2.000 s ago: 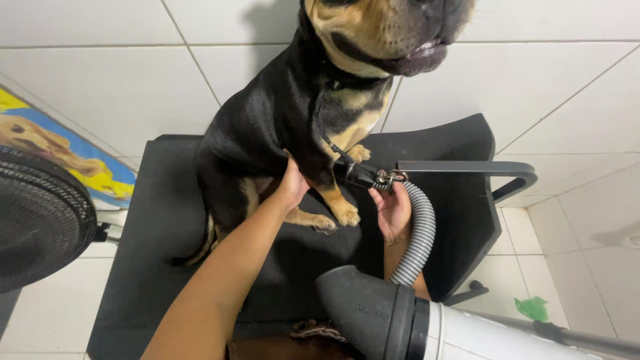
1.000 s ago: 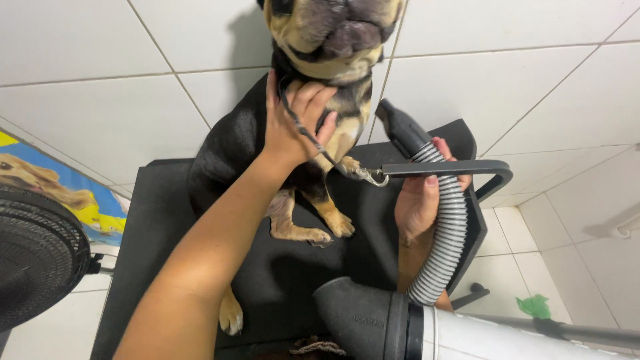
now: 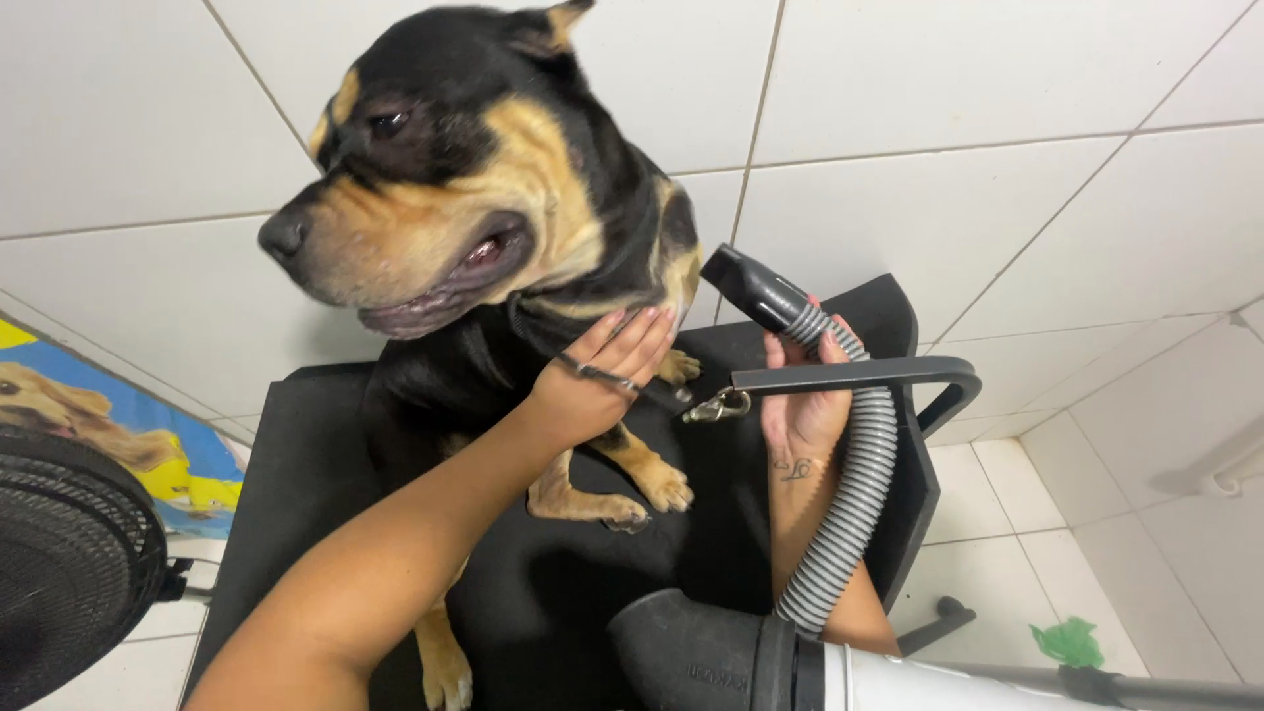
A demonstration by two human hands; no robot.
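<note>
A black and tan dog (image 3: 513,178) sits on a black grooming table (image 3: 553,592), its head turned to the left. My left hand (image 3: 602,370) lies flat on the dog's chest below the neck, with a dark leash cord (image 3: 597,373) across its back. My right hand (image 3: 815,390) holds the grey corrugated hose (image 3: 854,494) just below its black flat nozzle (image 3: 755,286), which points up and left towards the dog's shoulder. Between my hands, a metal snap clip (image 3: 719,406) hangs at the end of the grey metal arm (image 3: 849,375).
A black fan (image 3: 74,563) stands at the left, before a poster with a dog (image 3: 89,415). A white cylinder with a black elbow (image 3: 691,647) reaches in at the bottom. Tiled wall (image 3: 918,227) lies behind; a green crumpled thing (image 3: 1068,642) is at lower right.
The dog's head has turned from facing forward to the left. My left hand has moved from its lower side up to its chest. The nozzle has gone from the dog's front leg up to the right.
</note>
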